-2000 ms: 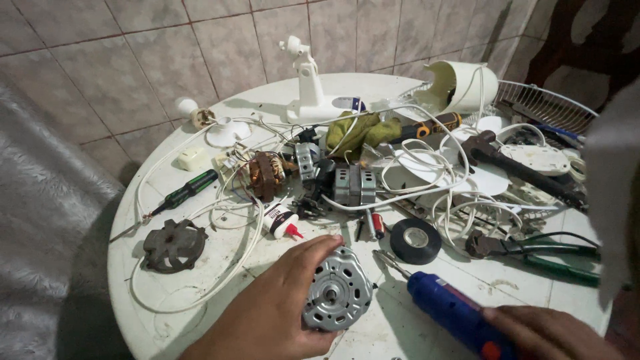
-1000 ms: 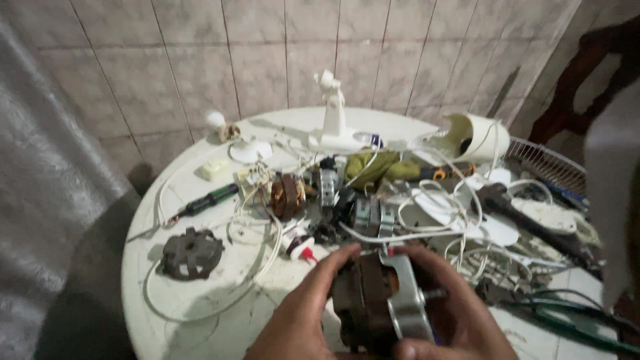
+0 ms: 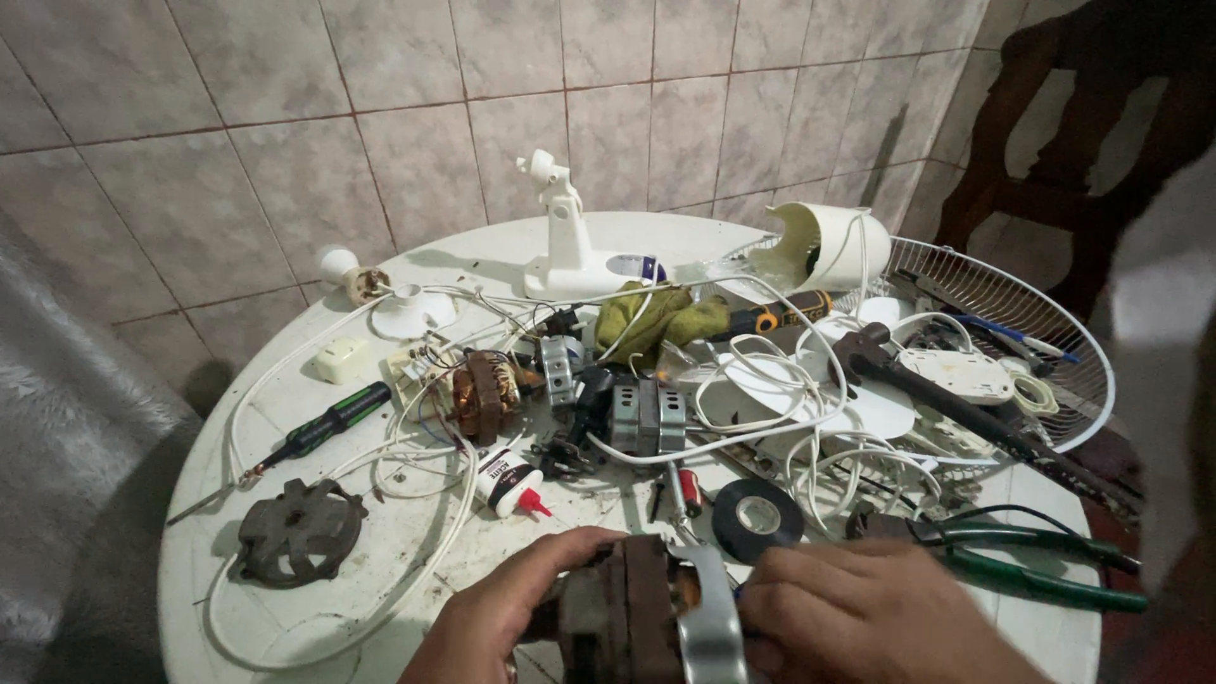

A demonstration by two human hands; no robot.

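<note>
An electric motor [image 3: 632, 608] with a brown laminated core and a silvery metal end cover [image 3: 712, 613] is near the table's front edge. My left hand [image 3: 503, 608] grips it from the left. On the right, my right hand [image 3: 845, 608] has curled fingers against the cover's outer side; a bit of blue shows at its fingertips, but what it holds is mostly hidden. A roll of black electrical tape [image 3: 757, 518] lies just beyond my right hand. Left of the motor are a small oil bottle [image 3: 508, 480] with a red tip and a dark, slotted motor end cover [image 3: 296, 532].
Green-handled pliers [image 3: 1035, 565] and a hammer [image 3: 950, 408] lie at right, beside tangled white cable [image 3: 817, 427] and a wire fan guard [image 3: 1107, 380]. A screwdriver [image 3: 332, 418] lies left. A copper-wound stator [image 3: 486, 394], another motor [image 3: 648, 418] and a white fan stand [image 3: 570, 247] occupy the middle and back.
The motor, earlier lying with its perforated face up in my left hand, is now turned on its side. My right hand, which earlier held a blue tool to the right, has come against the motor's cover.
</note>
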